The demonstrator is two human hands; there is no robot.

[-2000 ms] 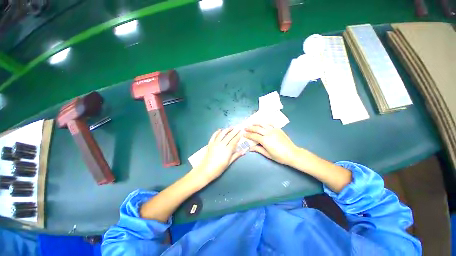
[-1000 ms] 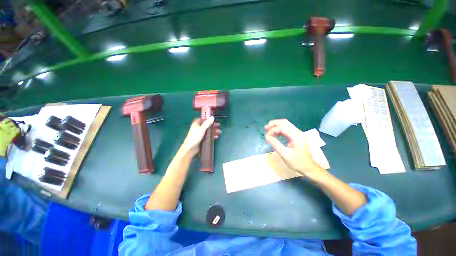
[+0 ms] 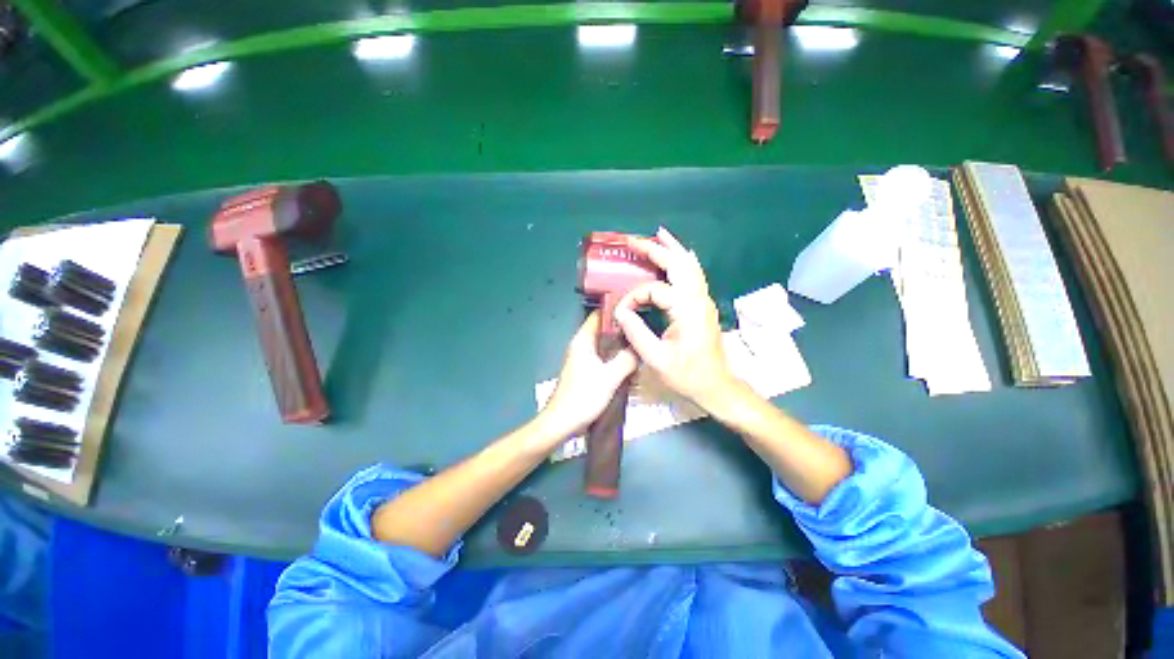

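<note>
A dark-red handheld appliance (image 3: pixel 605 453) lies over the label sheet in front of me, head end away from me. My left hand (image 3: pixel 588 382) is closed around its upper handle. My right hand (image 3: pixel 679 328) is over the appliance's head and neck, thumb and index fingertips together at the neck; whether a small label is between them cannot be told. The label sheet (image 3: pixel 775 370) lies flat, partly under the appliance and hands. A small white cloth (image 3: pixel 767 310) lies at its far right end. A second dark-red appliance (image 3: pixel 286 337) lies to the left.
A white bottle (image 3: pixel 837 258), spare label sheets (image 3: pixel 946 315), a strip stack (image 3: pixel 1026 277) and cardboard sheets (image 3: pixel 1127 277) are at right. Small black parts (image 3: pixel 52 386) lie on a board at far left. A black disc (image 3: pixel 521 525) is at the near edge. More red appliances (image 3: pixel 766 77) are on the green conveyor.
My left hand has brought the nearer appliance right and towards me, over the label sheet. My right hand has moved left onto its head and neck.
</note>
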